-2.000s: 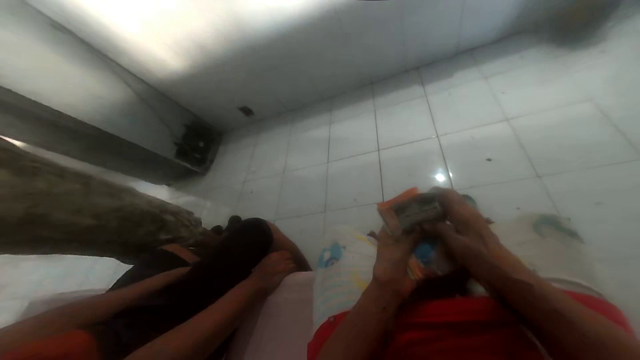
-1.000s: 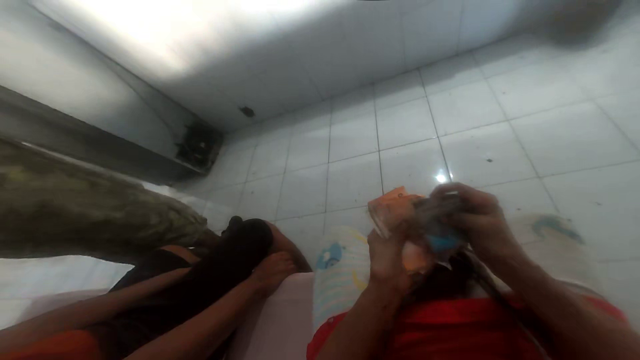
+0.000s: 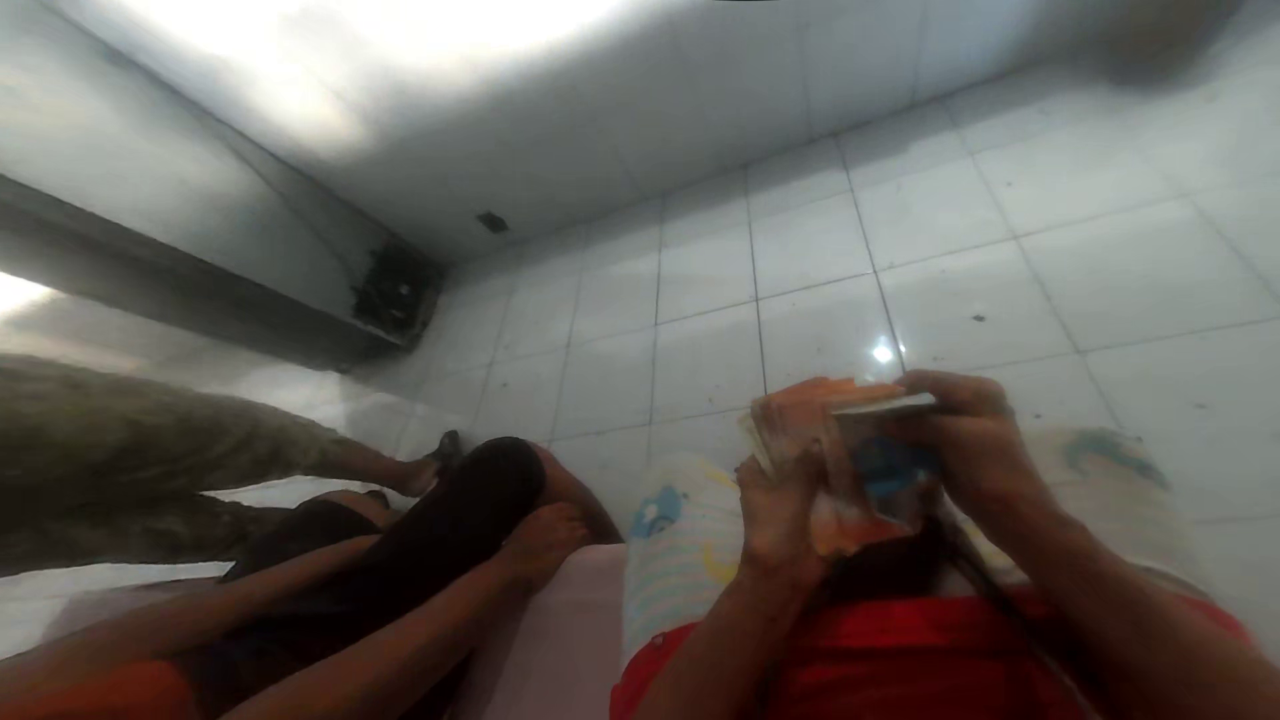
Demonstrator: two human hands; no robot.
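Note:
A bundle of paper banknotes [image 3: 800, 408], mostly orange with pale edges, is held above my lap between both hands. My left hand [image 3: 785, 515] grips it from the lower left, fingers curled around the notes. At the right, my right hand [image 3: 965, 430] pinches a greyish, pale-edged part of the bundle between thumb and fingers. Below it, a blue patch [image 3: 895, 465] shows between the hands; whether it is a note or another thing I cannot tell. Blur hides the details of the notes. A dark strap or cord [image 3: 975, 570] runs down beside my right wrist.
To my left a person in dark shorts sits with a hand [image 3: 545, 545] on the knee. Beyond are another person's camouflage-patterned trousers [image 3: 150, 450]. A pink seat edge [image 3: 560, 620] lies beside my patterned shorts [image 3: 670, 520]. White floor tiles [image 3: 810, 330] meet a pale wall; a dark object [image 3: 395, 290] stands in the corner.
The notes have fanned wider in my left hand, with more orange showing. My right hand has shifted over the bundle. The camouflage-clad leg at the left has moved.

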